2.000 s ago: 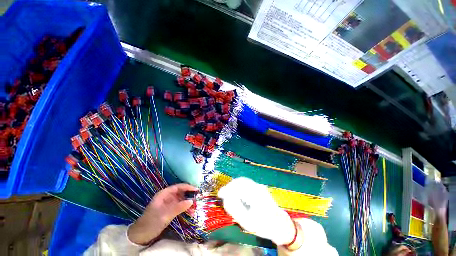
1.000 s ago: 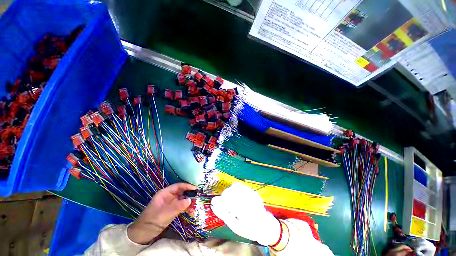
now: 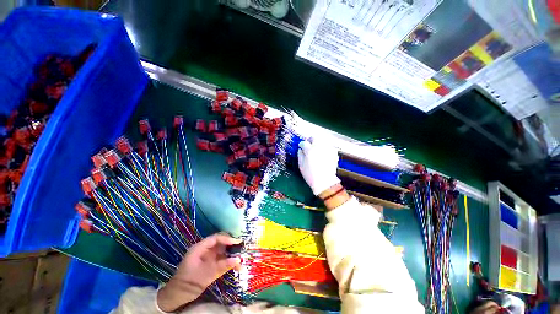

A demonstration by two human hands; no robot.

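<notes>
My bare left hand (image 3: 199,268) holds a small dark connector housing (image 3: 235,249) between thumb and fingertips, left of the red wires (image 3: 282,270). My white-gloved right hand (image 3: 317,164) lies over the near ends of the blue wires (image 3: 371,172), fingertips at their tips; whether it grips a wire cannot be told. Yellow wires (image 3: 288,238) lie beyond the red ones. White wires (image 3: 362,150) lie along the metal edge. Loose red-and-black housings (image 3: 245,132) are piled left of the wire tips.
Wired connectors (image 3: 144,202) fan out at left, with another bunch (image 3: 435,233) at right. A blue bin (image 3: 80,135) of housings stands at far left. A parts tray (image 3: 496,236) and another person's hand (image 3: 488,308) are at far right. Instruction sheets (image 3: 368,49) hang above.
My right hand has moved from beside my left hand, over the yellow and red wires, up to the blue wires. My left hand stays near the red wire tips with the housing. The view has shifted slightly.
</notes>
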